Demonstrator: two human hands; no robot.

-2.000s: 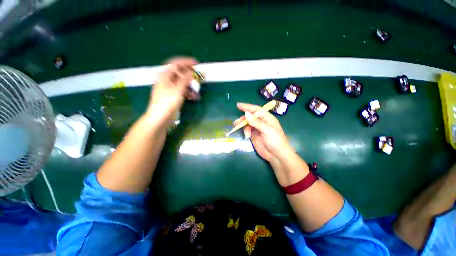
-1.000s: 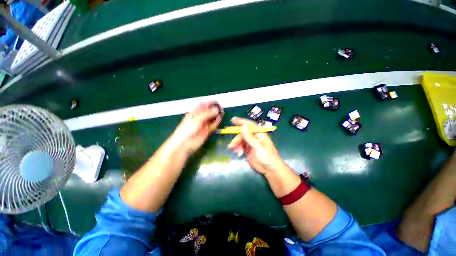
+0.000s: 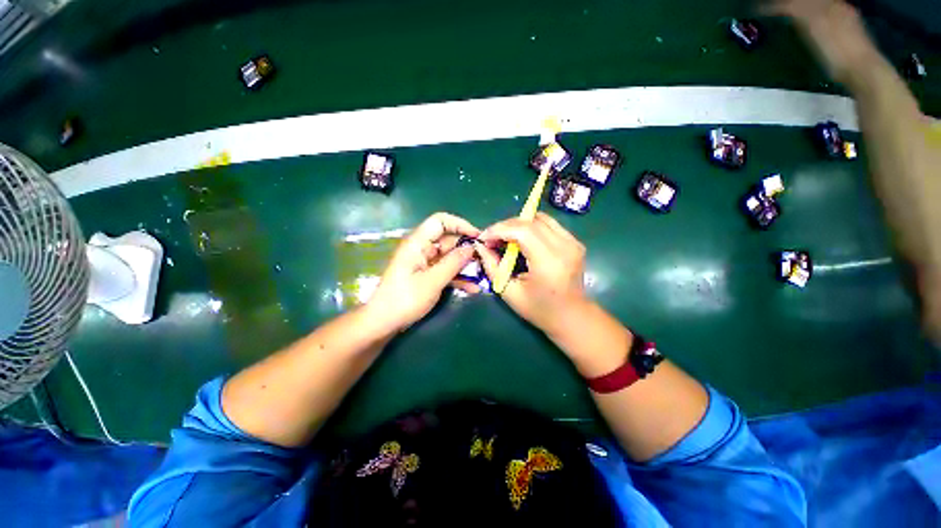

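Note:
My left hand (image 3: 418, 270) and my right hand (image 3: 542, 266) meet in front of me. Their fingertips pinch a small black electronic unit (image 3: 473, 270), partly hidden by the fingers. My right hand also holds the yellow tweezers (image 3: 523, 227), which point away from me, tip end near a loose unit (image 3: 550, 157). Another black unit (image 3: 378, 171) lies alone on the green surface, ahead of my left hand. Small amber tape pieces (image 3: 358, 284) lie left of my left hand, under glare.
Several black units (image 3: 656, 191) lie loose at right. A curved white strip (image 3: 454, 116) crosses the green surface. A white fan (image 3: 41, 273) stands at left beside an amber tape band (image 3: 239, 263). Another person's arm (image 3: 877, 124) reaches in at right.
My hands have come together on a unit, and the tweezers have swung to point forward. A unit now lies ahead of my left hand. The neighbour's arm has reached forward over the surface.

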